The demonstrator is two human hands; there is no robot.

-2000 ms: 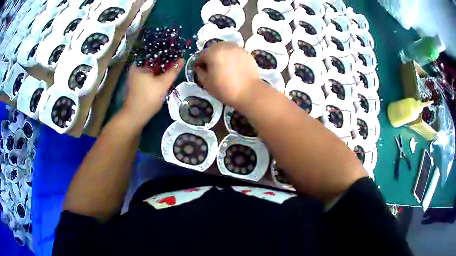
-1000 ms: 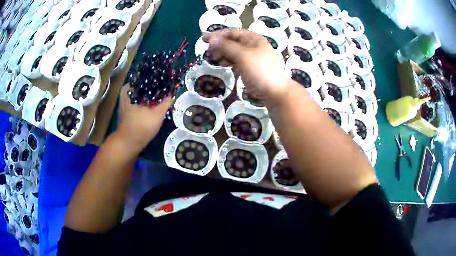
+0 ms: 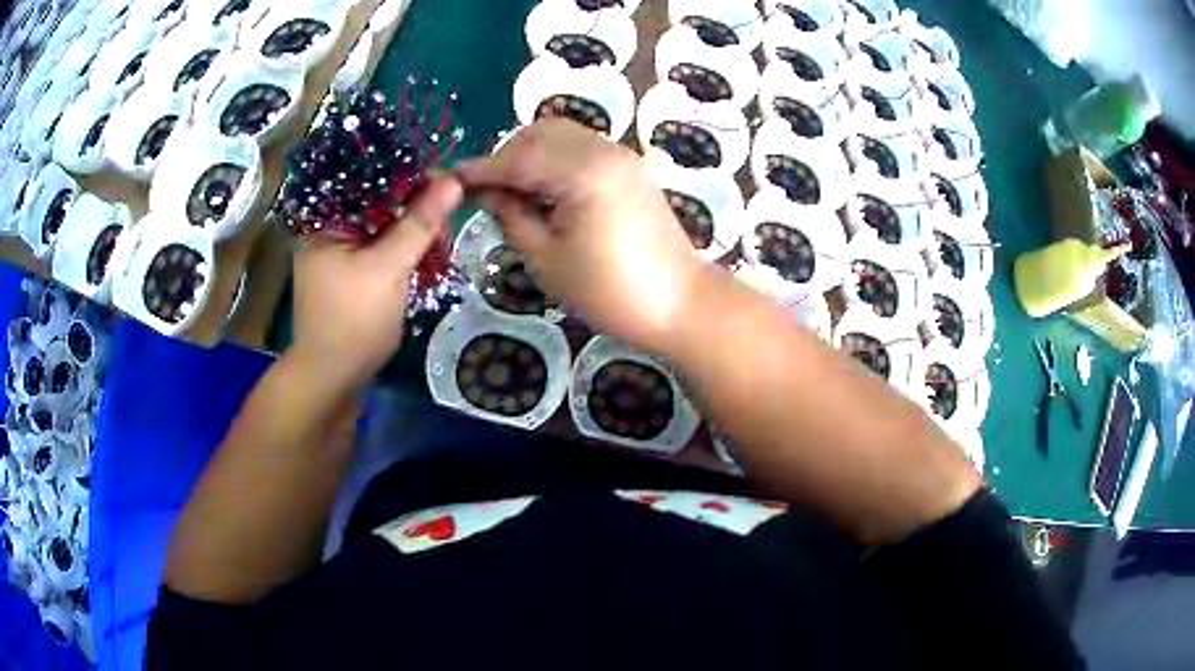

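Note:
My left hand [image 3: 360,275] is closed around a bundle of wired parts [image 3: 354,164], with dark and silvery heads at the top and pale tips hanging below the hand. My right hand [image 3: 570,216] is at the bundle's right side, fingertips pinched close to my left thumb. Whether a part is between those fingertips is too blurred to tell. White camera shells [image 3: 499,372] with dark oval windows stand in rows under and beyond my right hand and forearm, which hide some of them.
Stacked boards of shells [image 3: 174,278] stand at the left, with blue material [image 3: 170,446] below. At the right lie a yellow glue bottle [image 3: 1059,277], black-handled pliers [image 3: 1054,396], a smartphone [image 3: 1113,446], a white strip [image 3: 1136,476] and a parts box [image 3: 1077,197].
My right hand has moved left and down from the shells to the bundle. My left hand has tilted the bundle up and left, and its pale tips now show below.

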